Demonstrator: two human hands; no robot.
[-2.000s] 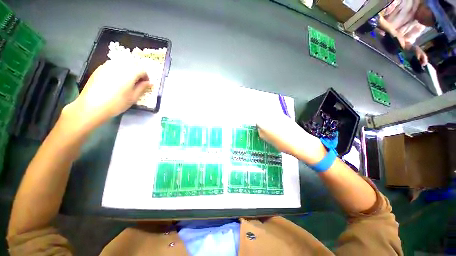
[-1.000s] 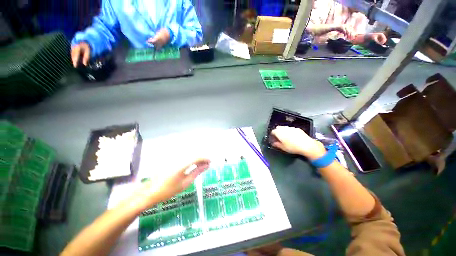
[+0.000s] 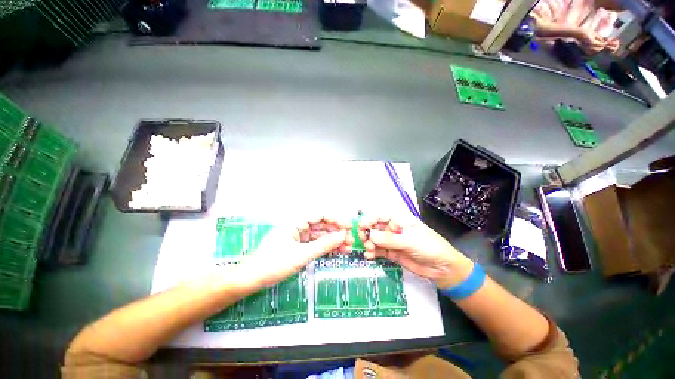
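Two green PCB panels lie side by side on the white paper sheet (image 3: 370, 178): the left panel (image 3: 274, 300) and the right panel (image 3: 360, 292). My left hand (image 3: 326, 238) and my right hand (image 3: 385, 240) meet over the upper part of the right panel and cover much of it. Their fingertips are pinched and nearly touch. A tiny dark part shows at my right fingertips. What my left fingertips hold is too small to tell. A small black component (image 3: 360, 214) stands up at the panel's top edge between the hands. A blue strap is on my right wrist.
A white-parts bin (image 3: 174, 174) stands at left, a black-parts bin (image 3: 474, 189) at right. Beside that lie a parts bag (image 3: 527, 240), a phone-like rectangle (image 3: 564, 228) and a cardboard box (image 3: 629, 222). Stacked panels (image 3: 29, 200) and a black rack (image 3: 76, 215) are far left. A person's hands show top right.
My right hand has left the black-parts bin and come to the panel. My left hand has moved right to meet it. The view has tilted down, so the worker opposite is mostly out of frame.
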